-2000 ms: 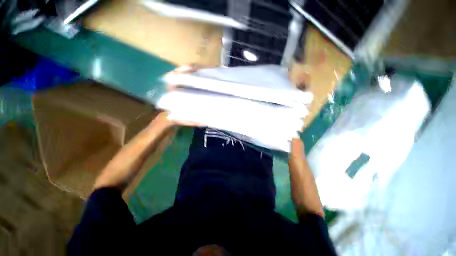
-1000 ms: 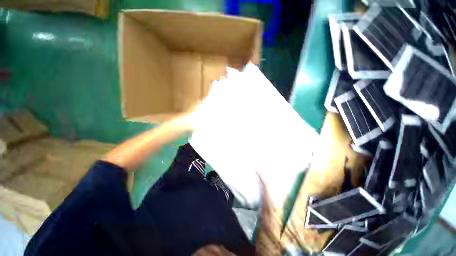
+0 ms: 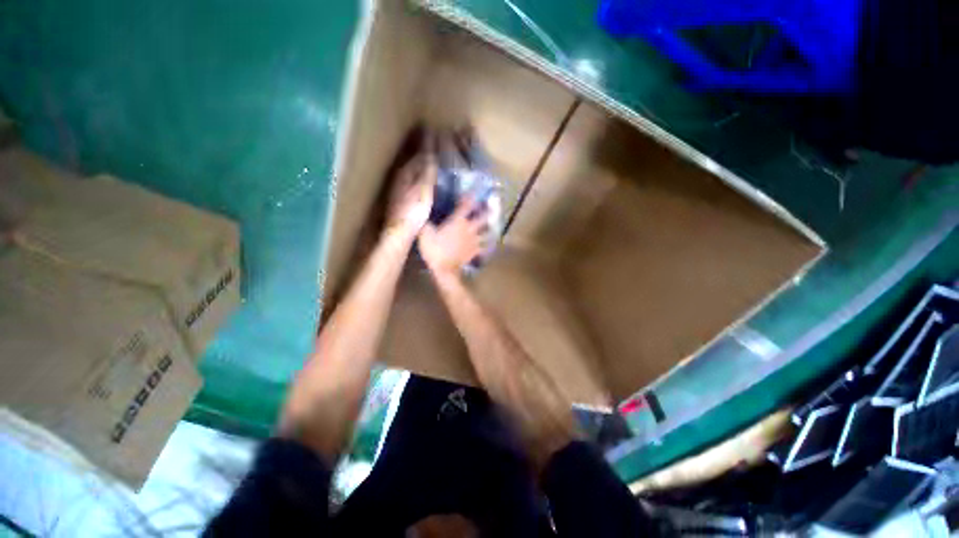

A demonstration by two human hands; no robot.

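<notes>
The open carton (image 3: pixel 673 236) stands on the floor in front of me, with its inside showing. A blurred dark and greyish-white bundle (image 3: pixel 482 194) is low inside at its left side; I cannot tell whether it is the sleeved stack. My left hand (image 3: pixel 412 194) is at the bundle's left side, with its fingers blurred. My right hand (image 3: pixel 456 238) lies against its near side with the fingers spread over it. The two hands have the bundle between them, partly covering it.
Printed brown cartons (image 3: pixel 131 305) stand at the left. A blue stool (image 3: pixel 726 37) is at the top right beside a dark shape. Framed solar panels (image 3: pixel 883 489) are heaped on the bench at the lower right. A small red and black item (image 3: pixel 639 407) is near the carton's near corner.
My view has turned toward the carton, which is larger and nearer. Both hands have moved down into it. The white stack held above my lap a second ago no longer shows there.
</notes>
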